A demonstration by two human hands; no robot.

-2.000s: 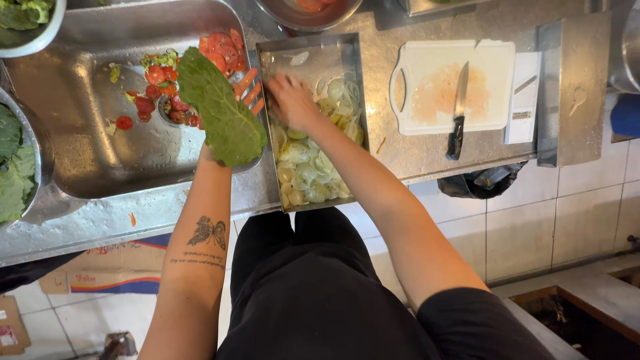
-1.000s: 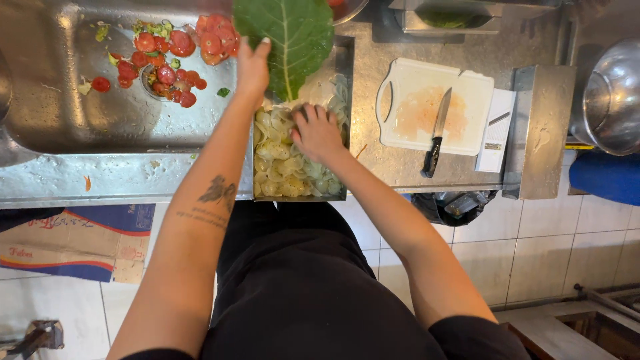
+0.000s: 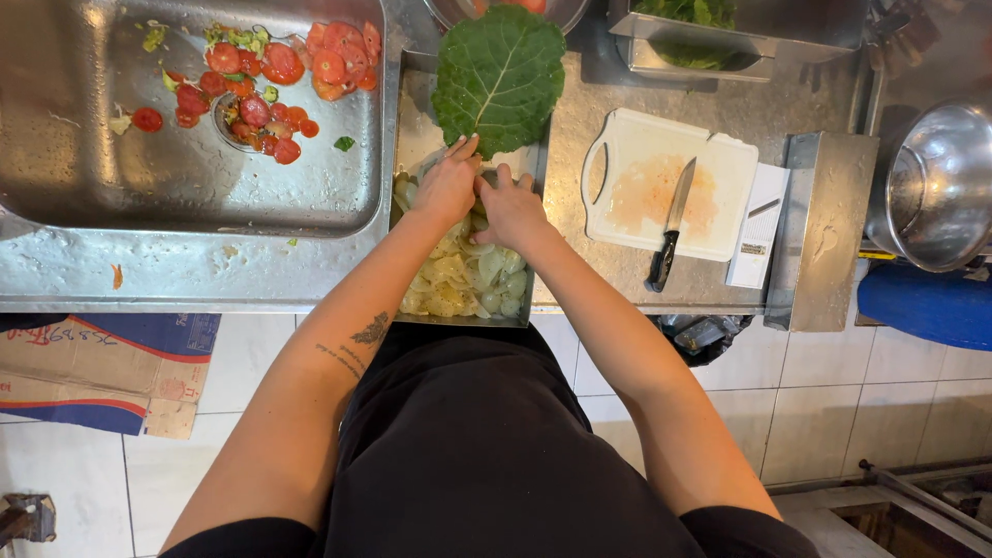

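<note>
A large green leaf point(image 3: 500, 77) lies over the far end of a rectangular metal tray point(image 3: 529, 298), its stem end at my left hand. My left hand point(image 3: 448, 182) has its fingertips on that stem end. My right hand point(image 3: 508, 203) is beside it, fingers spread over pale sliced vegetables, perhaps onion or potato point(image 3: 457, 279), that fill the near part of the tray. Its fingertips are close to the leaf's lower edge; whether they hold a slice cannot be seen.
Left is a steel sink point(image 3: 310, 217) with tomato slices point(image 3: 341, 58) and scraps. Right are a white cutting board point(image 3: 628, 217) bearing a knife point(image 3: 680, 209), a white mandoline slicer point(image 3: 756, 232), a metal box point(image 3: 821, 232) and a steel bowl point(image 3: 942, 186). Greens point(image 3: 690, 12) sit in a container behind.
The leaf, held up in my left hand before, is now down over the tray's far end. My right hand has moved from the slices toward my left hand.
</note>
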